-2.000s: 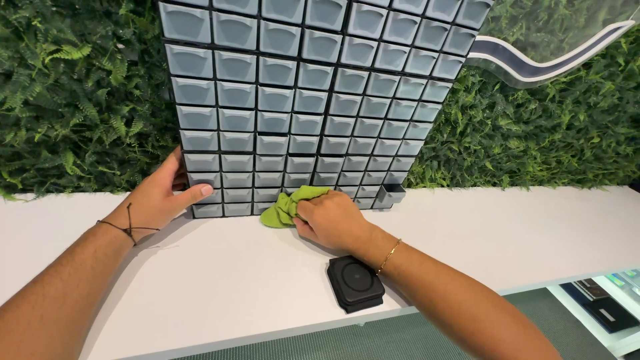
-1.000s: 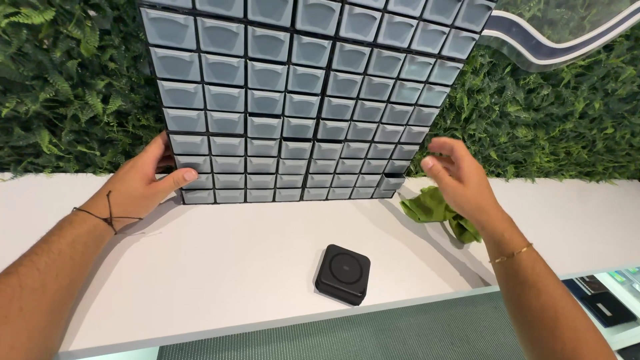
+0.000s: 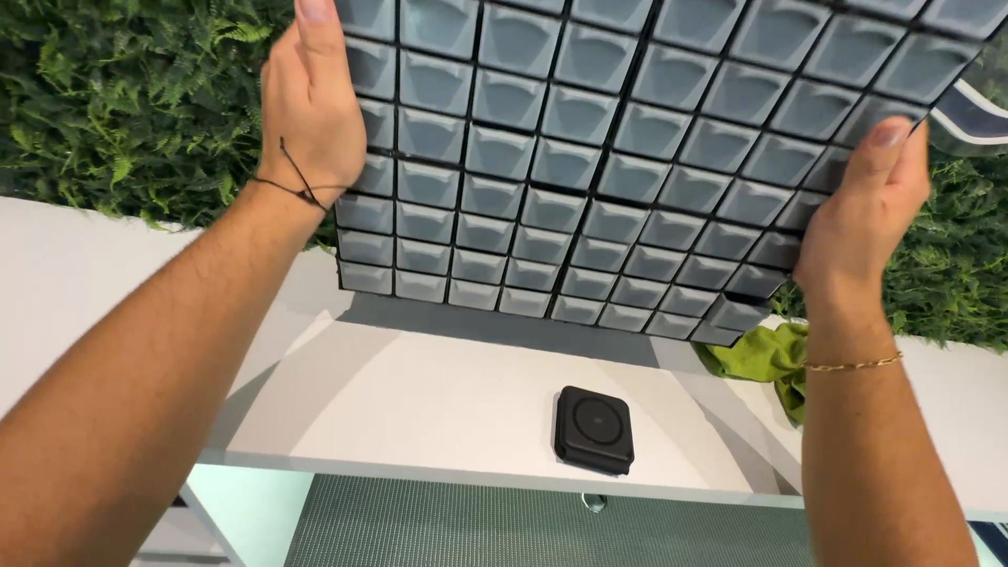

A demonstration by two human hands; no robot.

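Both hands grip a black-framed organizer cabinet with rows of small translucent drawers (image 3: 567, 165), one at each side edge. My left hand (image 3: 315, 102) has its thumb on the front and its fingers partly hidden behind the left side. My right hand (image 3: 866, 205) holds the right side, thumb on the front. The cabinet looks tilted, its lower edge casting a shadow on the white surface; whether that edge touches cannot be told. One drawer at the lower right (image 3: 739, 313) sticks out a little. A green cloth (image 3: 752, 354) lies crumpled beside the lower right corner, partly behind my right wrist.
A black square device with a round pad (image 3: 596, 425) lies near the front edge of the white shelf (image 3: 441, 402). Artificial greenery (image 3: 126, 110) covers the wall behind. Below the shelf is a grey-green textured surface (image 3: 472, 524).
My right hand has let go of the green cloth and now holds the cabinet's right side. My left hand has moved up the left side. The cabinet has shifted from its earlier upright stance.
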